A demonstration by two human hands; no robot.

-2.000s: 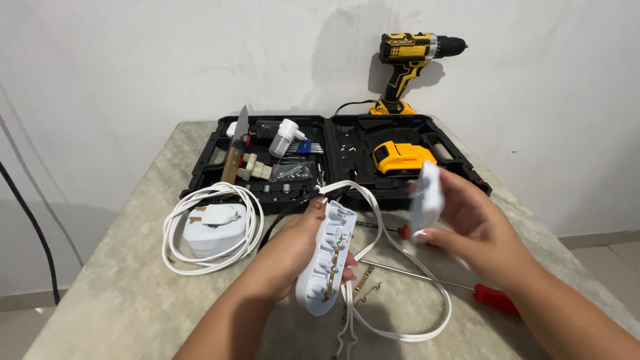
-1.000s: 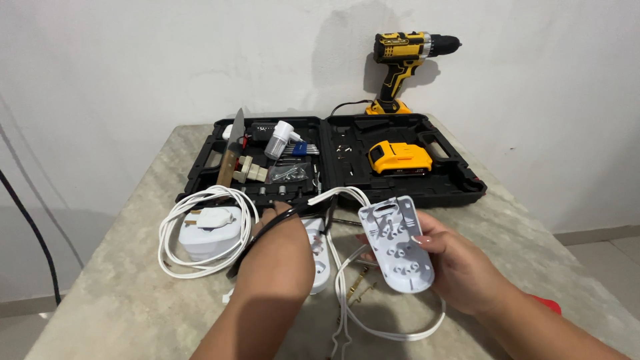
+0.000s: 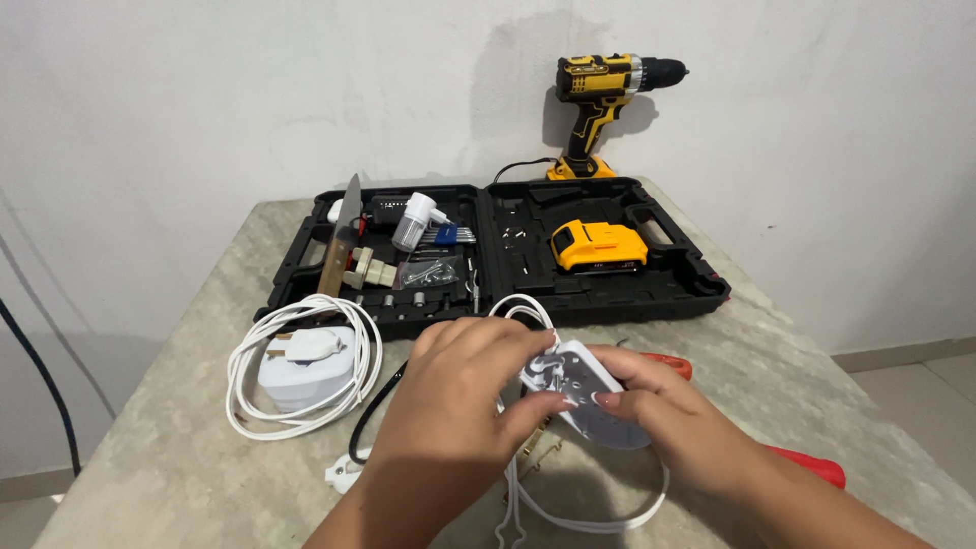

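Observation:
My right hand (image 3: 671, 404) holds a white plastic power-strip housing half (image 3: 602, 412), its hollow inner side facing up. My left hand (image 3: 473, 389) grips the cord end of that housing, thumb and fingers at its upper left corner. A white two-wire cord (image 3: 526, 305) runs to this corner and loops down under the hands. Brass contact strips (image 3: 537, 442) lie on the table just below the housing. Another white plastic piece (image 3: 345, 469) shows partly behind my left wrist, beside a black cable (image 3: 358, 427).
An open black tool case (image 3: 488, 252) holds a yellow battery (image 3: 598, 245), a kitchen knife (image 3: 343, 229) and bits. Behind it stands a cordless drill (image 3: 598, 107). A coiled white cord (image 3: 236, 381) with plug surrounds a white box (image 3: 305, 385) at left. Red handles (image 3: 808, 465) lie at right.
My left hand has come from the table, near the black cable, to the housing half in my right hand. Two seconds ago it held the other half, with brass strips inside.

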